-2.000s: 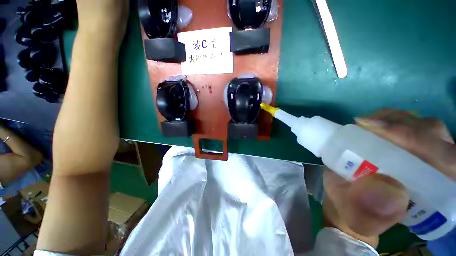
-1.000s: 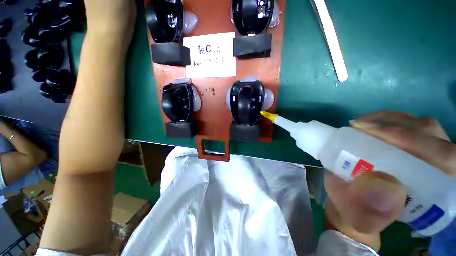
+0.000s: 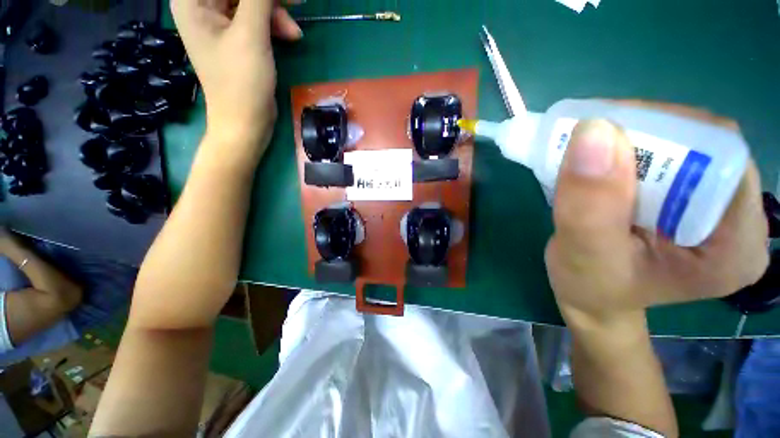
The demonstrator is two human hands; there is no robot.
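Note:
The red-brown fixture plate point(image 3: 379, 248) lies on the green bench with its loop handle at the near edge. It holds several glossy black C shells, each beside a matte black block; one is the upper right C shell point(image 3: 435, 128). My right hand point(image 3: 611, 214) grips the white glue bottle point(image 3: 560, 128), tilted on its side, its yellow tip at the right edge of that shell. My left hand point(image 3: 244, 30) is at the top left, cut by the frame edge. A thin dark rod point(image 3: 342, 17) with a brass-coloured end extends from its fingers.
Silver tweezers point(image 3: 503, 73) lie right of the plate, partly behind the bottle. Piles of black shells point(image 3: 137, 81) lie on the dark mat point(image 3: 64, 158) at left. White tissue point(image 3: 578, 3) is at the top edge. Another person's arm point(image 3: 30, 295) shows at lower left. Cardboard boxes stand below the bench.
The view has shifted, so the whole plate and my left hand with the rod now show. The bottle tip has moved from the lower right shell to the upper right shell.

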